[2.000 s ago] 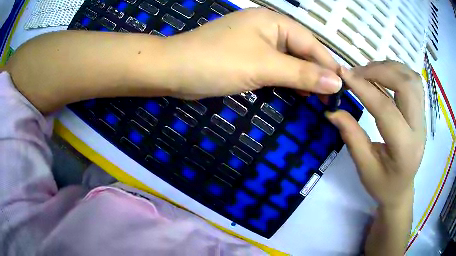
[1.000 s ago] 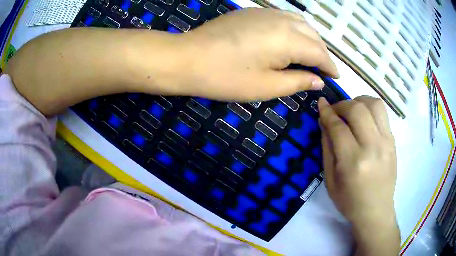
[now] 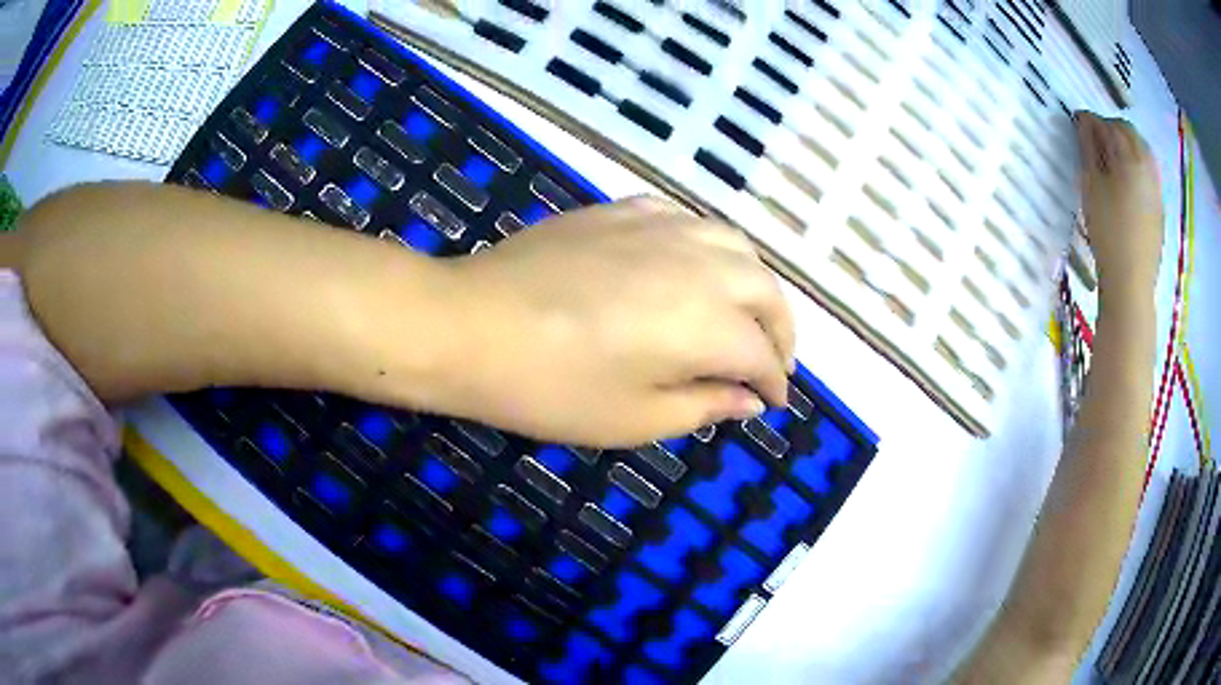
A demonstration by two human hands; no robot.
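The blue-black part tray (image 3: 589, 549) lies in front of me, with rows of shiny-rimmed pill-shaped parts (image 3: 643, 486) and blue pockets without parts at its right end. My left hand (image 3: 629, 321) reaches across the tray, thumb and finger close together over a part near its far right edge; whether they grip anything is hidden. My right hand (image 3: 1118, 187) is small at the upper right, at the far right edge of the white slotted tray (image 3: 924, 201); its fingertips are blurred. Some slots of the white tray hold dark strips (image 3: 734, 147).
A white sheet with small outlined shapes (image 3: 161, 80) lies beyond the blue-black tray at upper left. Thin metal tools (image 3: 1075, 361) lie right of the white tray. A dark ridged stack (image 3: 1172, 589) stands at lower right. Yellow and red tape lines edge the bench.
My right hand has left the blue-black tray and moved far out to the upper right. My left hand has shifted down and left in the picture. The view has turned, showing more of the white tray.
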